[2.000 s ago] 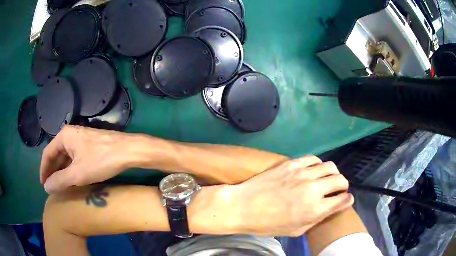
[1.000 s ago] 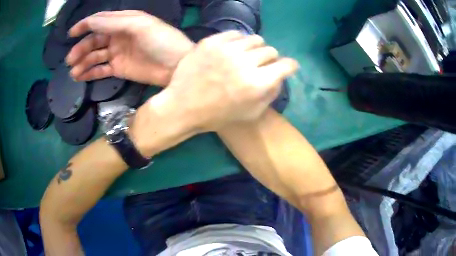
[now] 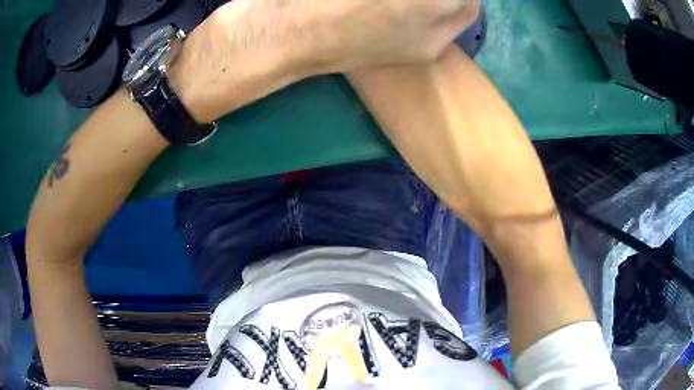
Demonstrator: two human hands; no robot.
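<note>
My bare arms are crossed over the bench. My left arm wears a watch with a black strap [image 3: 163,99]. My left hand [image 3: 418,27] is at the top edge, partly cut off, lying over my right arm; its fingers are not clear. My right hand is not seen, beyond the top edge or behind my left arm. Black round covers [image 3: 80,34] lie overlapping at the upper left. The rim of another disc [image 3: 476,36] shows just right of my left hand.
The green bench [image 3: 304,137] ends in front of my body. The black electric screwdriver [image 3: 663,65] is at the upper right, near part of the feeder [image 3: 609,46]. A plastic-lined bin [image 3: 609,266] with black pieces is at the lower right, with a dark cable crossing it.
The view has tilted down towards my shirt and lap, so the bench sits higher. My crossed arms have moved up and forward over the discs, and my right hand has left the view.
</note>
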